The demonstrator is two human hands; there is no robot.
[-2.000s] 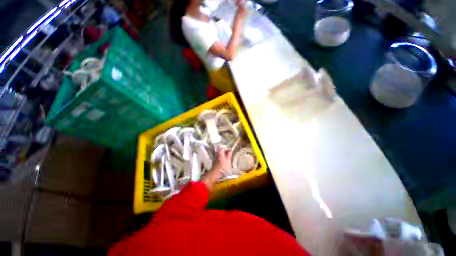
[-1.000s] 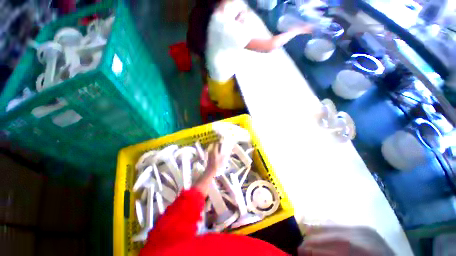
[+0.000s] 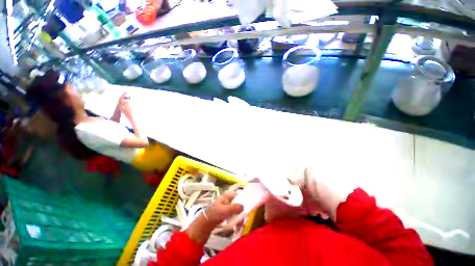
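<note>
A white moulded part (image 3: 288,194) with a rounded end is in front of my red-sleeved body, above the right edge of the yellow crate (image 3: 151,213). My left hand (image 3: 221,208) is bare and grips the part's left end. My right hand (image 3: 319,191) is pale and blurred at its rounded right end, fingers against it. Whether a cloth lies in my right hand is unclear. A pinkish cloth-like piece (image 3: 266,203) hangs by the part. The crate holds many white stem-and-disc parts (image 3: 197,193).
A long white bench (image 3: 208,127) runs ahead. Behind it, clear-topped jar units (image 3: 300,78) stand on a dark belt (image 3: 260,96) under a green-framed shelf. A seated co-worker (image 3: 104,136) is at the left. A green crate (image 3: 67,223) stands lower left.
The view has swung toward the bench and belt. My left hand has left the crate's pile and now holds a white part over the crate's edge. My right hand has come into view.
</note>
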